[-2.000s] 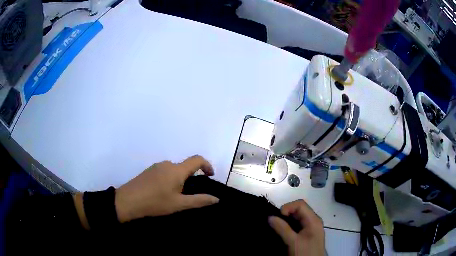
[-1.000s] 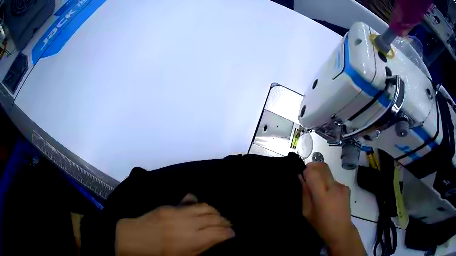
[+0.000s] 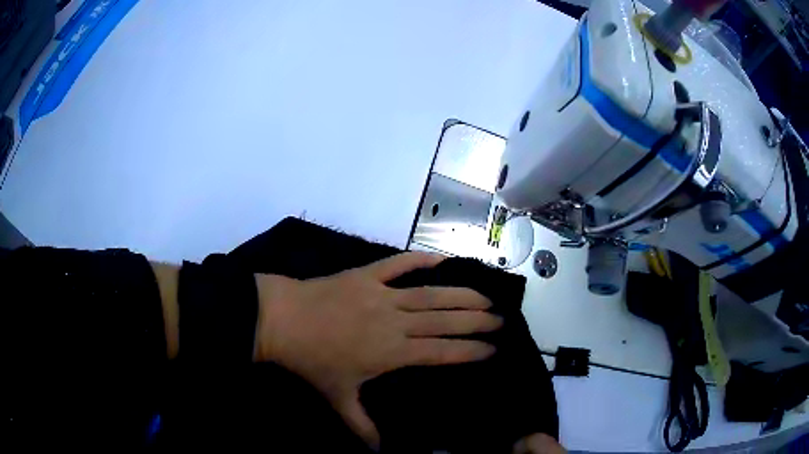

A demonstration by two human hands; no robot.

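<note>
A black garment piece [image 3: 461, 399] lies on the front of the white table, its upper edge just in front of the needle plate [image 3: 457, 208]. My left hand [image 3: 381, 324] lies flat on the cloth, palm down, fingers pointing right, holding nothing between them. My right hand [image 3: 538, 443] is cut off by the bottom edge; only a small part shows at the cloth's right edge, so its grip cannot be told. The white sewing machine head [image 3: 612, 133] stands right of the cloth, its presser foot [image 3: 568, 222] clear of the cloth. A small black tab [image 3: 571, 361] lies right of the cloth.
Black scissors [image 3: 686, 408] lie at the right, beside a yellow-green strip [image 3: 712, 328] and small yellow snips [image 3: 656, 262]. A dark object [image 3: 763, 390] lies at the lower right. A blue JACK sticker [image 3: 66, 58] is at the upper left.
My left hand has moved up and right and spread flat on the cloth. My right hand has dropped to the bottom edge. The cloth's corner now lies flatter, and the small tab shows beside it.
</note>
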